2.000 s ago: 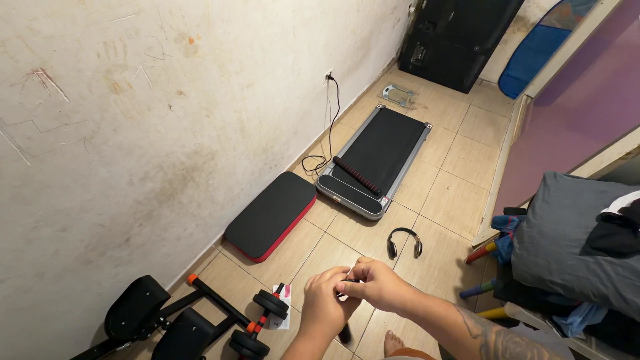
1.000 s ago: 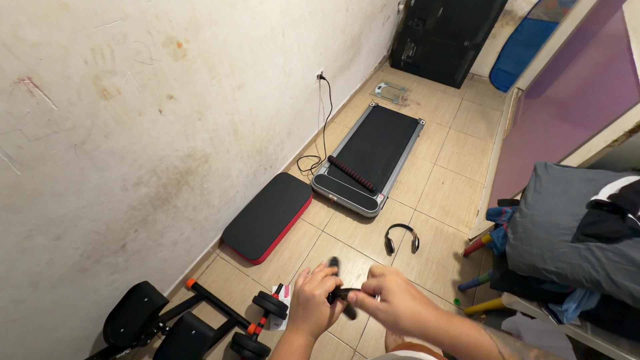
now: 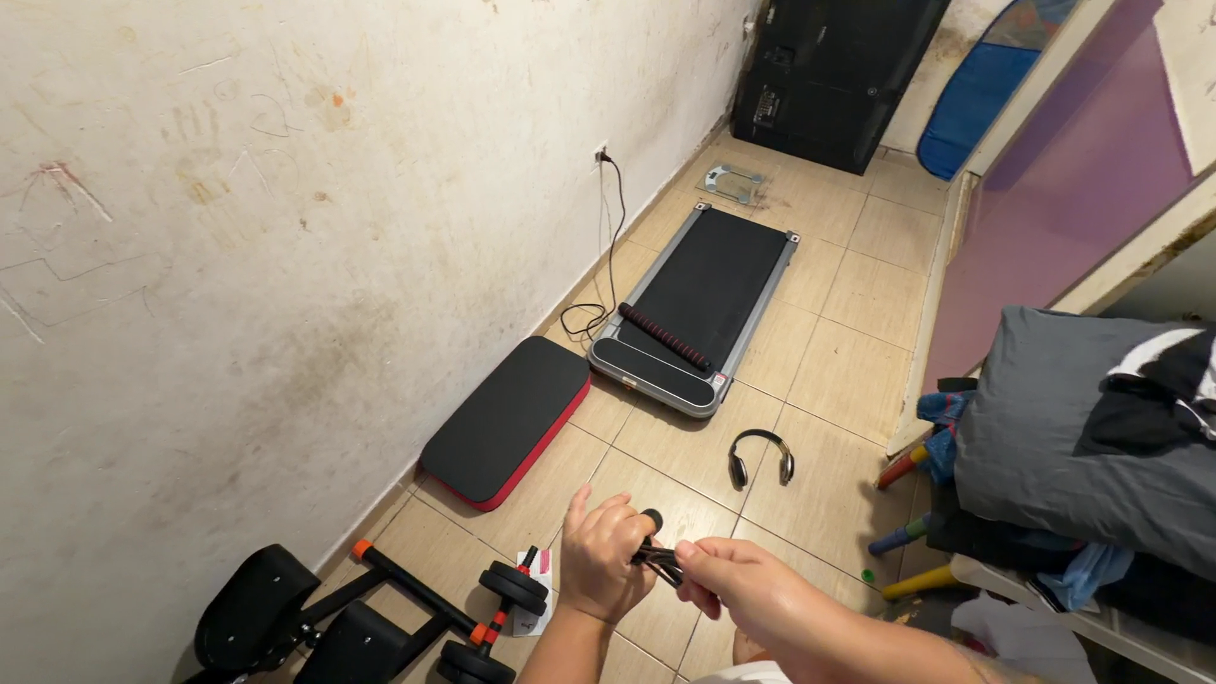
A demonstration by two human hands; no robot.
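Note:
Low in the middle of the head view, my left hand (image 3: 605, 556) grips a black handle-like piece with a rounded end (image 3: 652, 519), which pokes out past the thumb. Thin black cord loops (image 3: 662, 560) run from it to my right hand (image 3: 731, 579), pinched between thumb and fingers. The two hands are close together, above the tiled floor. Black over-ear headphones (image 3: 762, 456) lie on the tiles beyond my right hand. A step platform (image 3: 513, 418) with a black top and red side lies beyond my left hand.
A walking pad (image 3: 708, 285) with a ridged foam bar (image 3: 665, 337) across it lies ahead, its cable (image 3: 619, 218) by the wall. A glass scale (image 3: 731, 183) is behind it. Dumbbells (image 3: 513, 589) and a padded exercise frame (image 3: 408, 589) are lower left; clothes and a grey pillow (image 3: 1064, 418) are at right.
The hands were close together two seconds ago; a black piece then showed between them one second ago. Now cord loops show between them, and the left fingers have curled further around the black piece.

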